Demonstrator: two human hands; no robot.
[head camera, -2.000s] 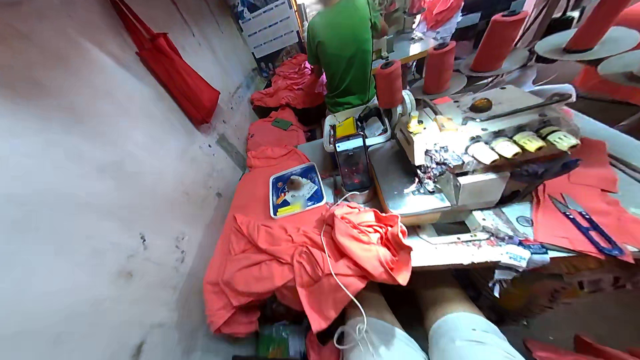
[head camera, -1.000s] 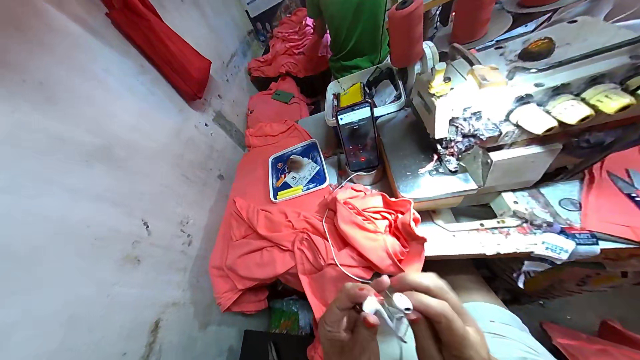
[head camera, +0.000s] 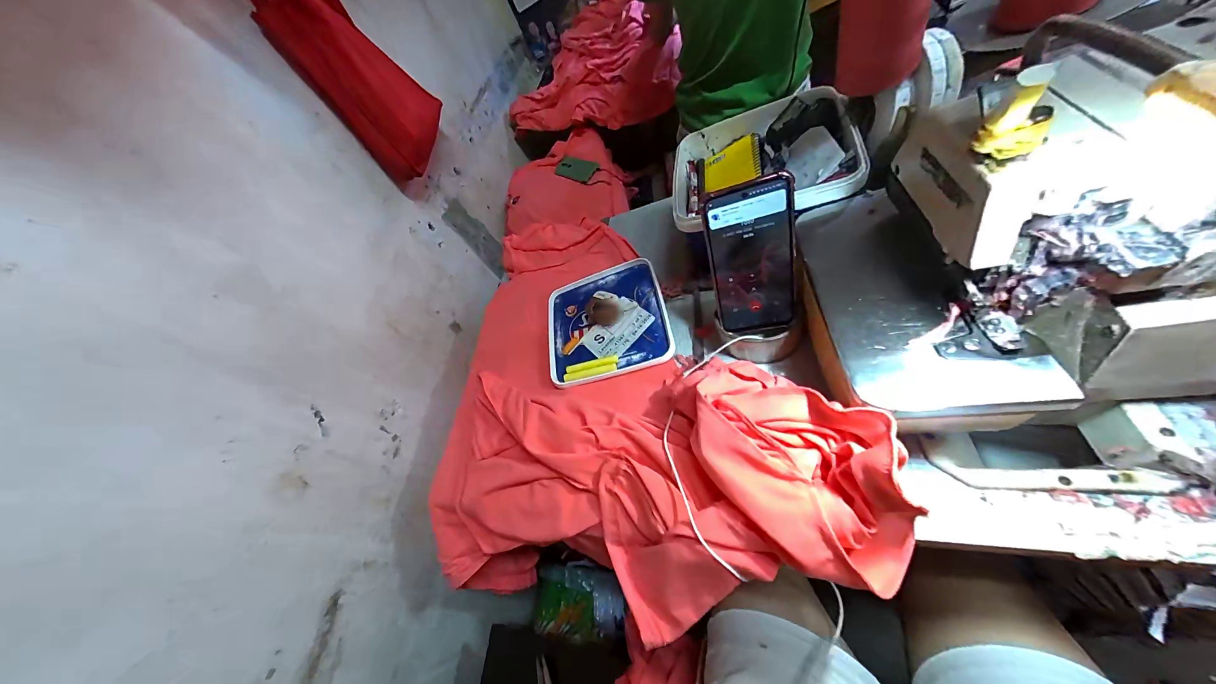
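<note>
Neither of my hands shows in the head view. Coral fabric (head camera: 760, 475) lies bunched over the table edge, just above my knees. A white earphone cable (head camera: 679, 475) runs from the smartphone across the fabric and down to my lap. The smartphone (head camera: 750, 256) stands upright, its screen lit, in a round metal holder (head camera: 760, 346). To its left, a blue tray with a white rim (head camera: 611, 275) rests on the fabric and holds yellow chalk-like sticks (head camera: 591, 369), a small brown round thing and a printed tag.
An industrial sewing machine (head camera: 997, 180) with a metal work plate (head camera: 936, 332) fills the right side. A white plastic bin (head camera: 831, 195) holds a yellow notebook (head camera: 731, 164). Beyond it is a person in a green shirt (head camera: 741, 57). A red bag (head camera: 361, 85) hangs on the left wall.
Both my hands, which held white earphones above my lap one second ago, have gone out of view. The cable now trails down over my thighs.
</note>
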